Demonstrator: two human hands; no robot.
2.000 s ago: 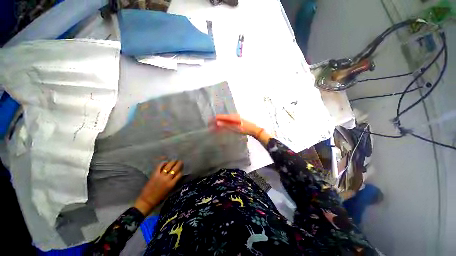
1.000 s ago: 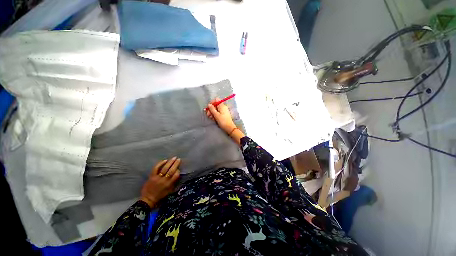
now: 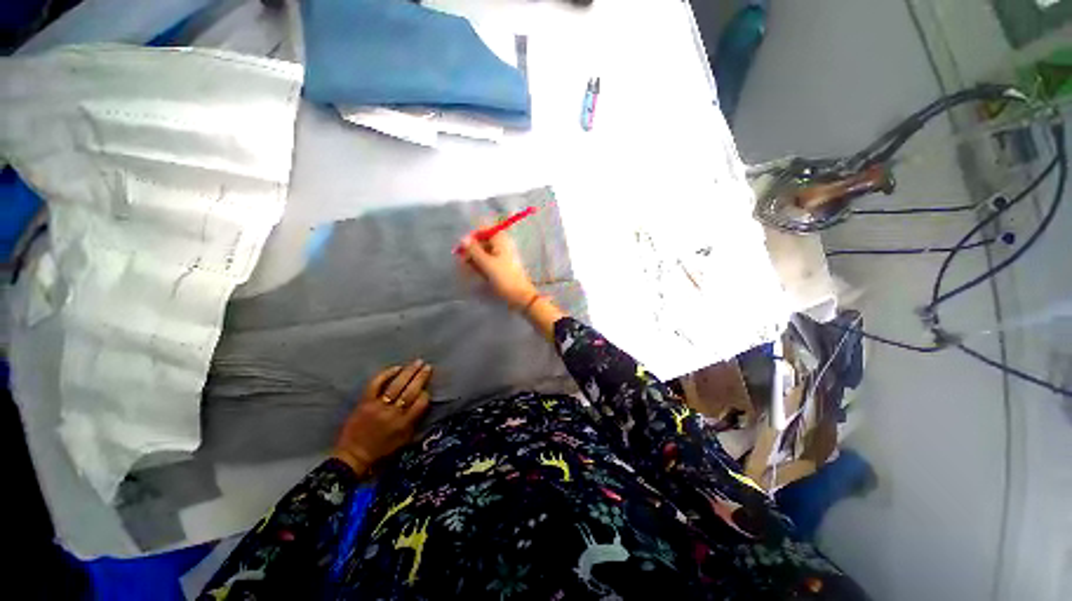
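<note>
A grey cloth panel (image 3: 411, 282) lies flat in front of me, creased toward its left part. My left hand (image 3: 390, 413) rests flat on its near edge, fingers slightly apart, holding nothing. My right hand (image 3: 498, 265) is over the upper right part of the panel and holds a red pencil (image 3: 513, 222), tilted up to the right. Whether the pencil's tip touches the cloth cannot be told. A large white pattern piece (image 3: 176, 223) lies at the left and overlaps the panel's left side.
A blue folded cloth (image 3: 411, 59) lies at the far side, with white layers under it. A small pen or snips (image 3: 590, 103) lies right of it. An iron (image 3: 823, 191) with cables is at the right. A box of scraps (image 3: 811, 399) stands below the table's right edge.
My right hand has taken hold of the red pencil, visible since one second ago, and has moved slightly left and up over the panel. My left hand stays on the near edge.
</note>
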